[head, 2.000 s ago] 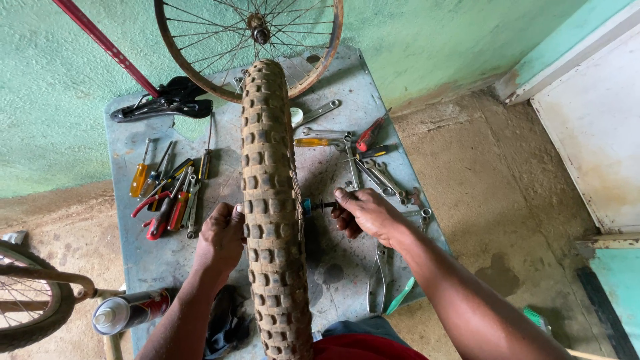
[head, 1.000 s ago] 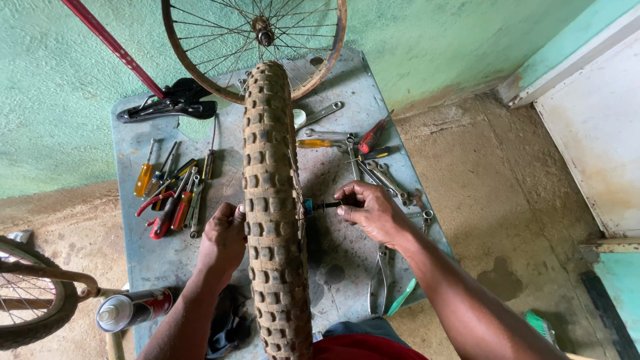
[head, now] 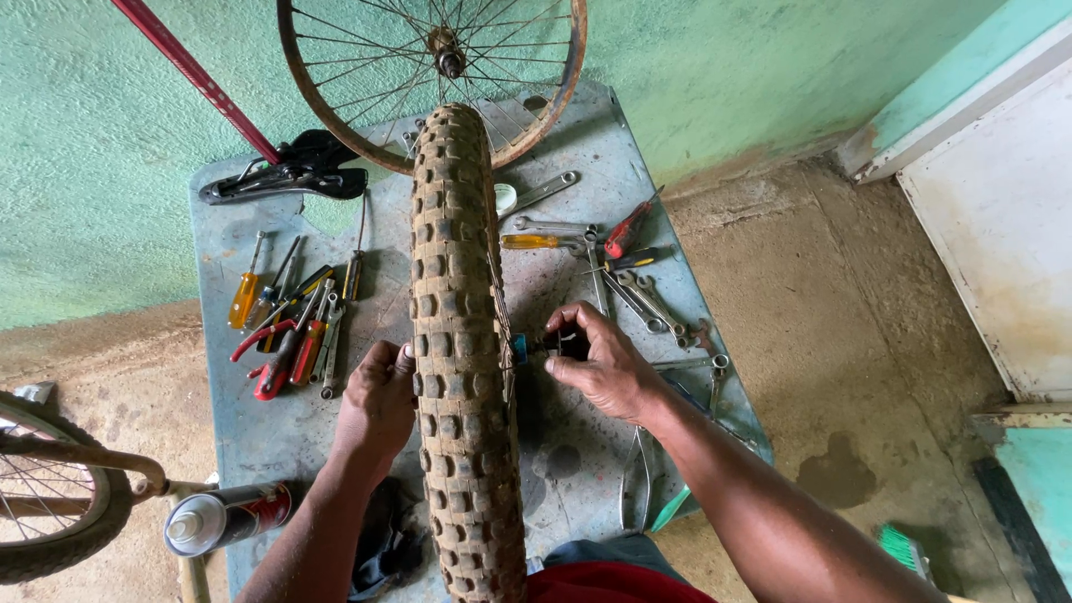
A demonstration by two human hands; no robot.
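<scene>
A bicycle wheel with a muddy knobby tire (head: 456, 335) stands upright over the table, tread toward me. My left hand (head: 378, 398) is at the wheel's left side, fingers curled and thumb at the tire's edge; what it grips is hidden behind the tire. At the right side, a blue hub part (head: 521, 348) shows beside the rim. My right hand (head: 590, 360) is curved around the dark axle end (head: 553, 342) there, thumb and fingers apart at its two sides; whether they touch it is unclear.
On the blue-grey table (head: 569, 502) lie screwdrivers and pliers (head: 276, 368) at left, and several wrenches (head: 649, 301) at right. A black saddle (head: 289, 176) and a rusty spoked wheel (head: 578, 50) are at the back. A spray can (head: 226, 515) is near my left forearm.
My right hand's fingers have spread from a closer pinch at the axle end. My left hand stays at the wheel's left side.
</scene>
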